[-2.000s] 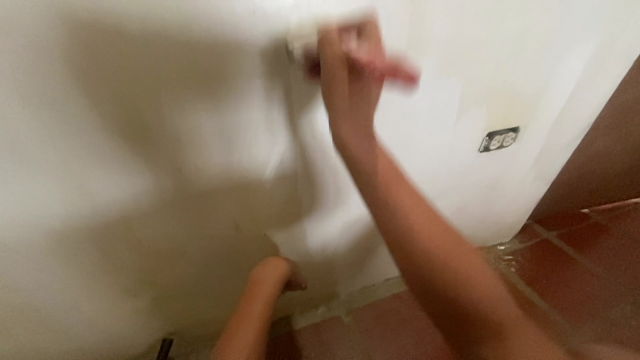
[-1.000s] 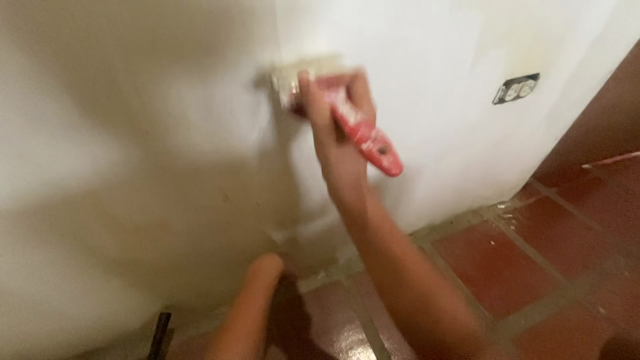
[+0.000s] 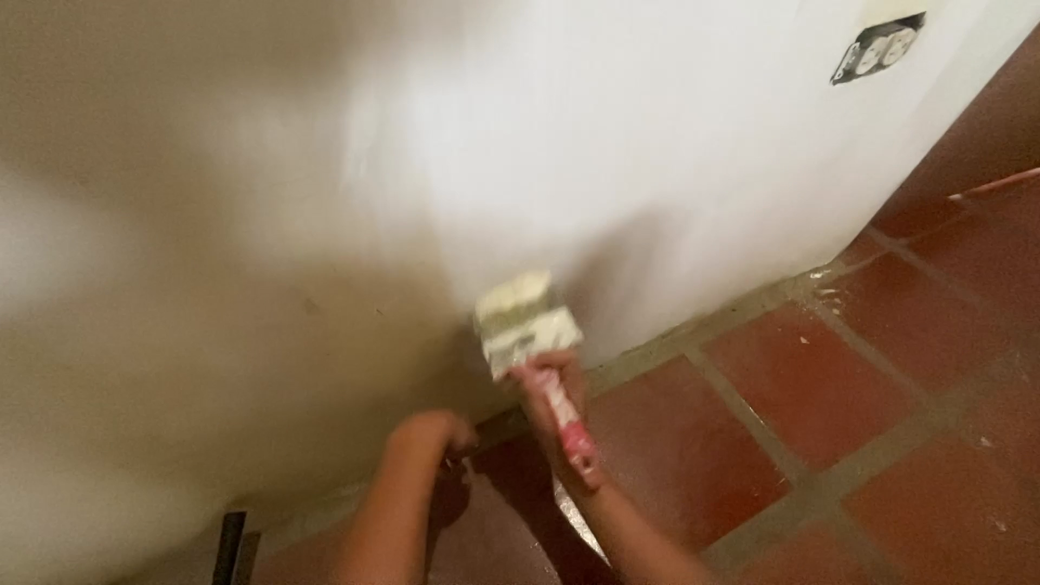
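Observation:
My right hand (image 3: 552,390) grips a wide paintbrush (image 3: 532,329) with a red handle smeared with white paint. Its pale, paint-loaded bristles point up and left, at the lower part of the wall (image 3: 520,146), just above the floor edge; whether they touch it is hard to tell. Bright white covers the right side of the wall, while the left looks duller and shadowed. Lower and to the left, my left hand (image 3: 451,435) is bent near the foot of the wall. Its fingers are mostly hidden and blurred, so I cannot tell whether it holds anything.
An uncovered electrical outlet (image 3: 881,50) sits in the wall at upper right. Red floor tiles (image 3: 812,366) with grey grout run along the wall's foot, with white specks on them. A black bar-like object (image 3: 230,546) stands at lower left. The wall ends in a corner at right.
My right hand has brought the paintbrush down the wall, from high up to near the floor. My left hand remains low by the wall. The view has shifted toward the floor.

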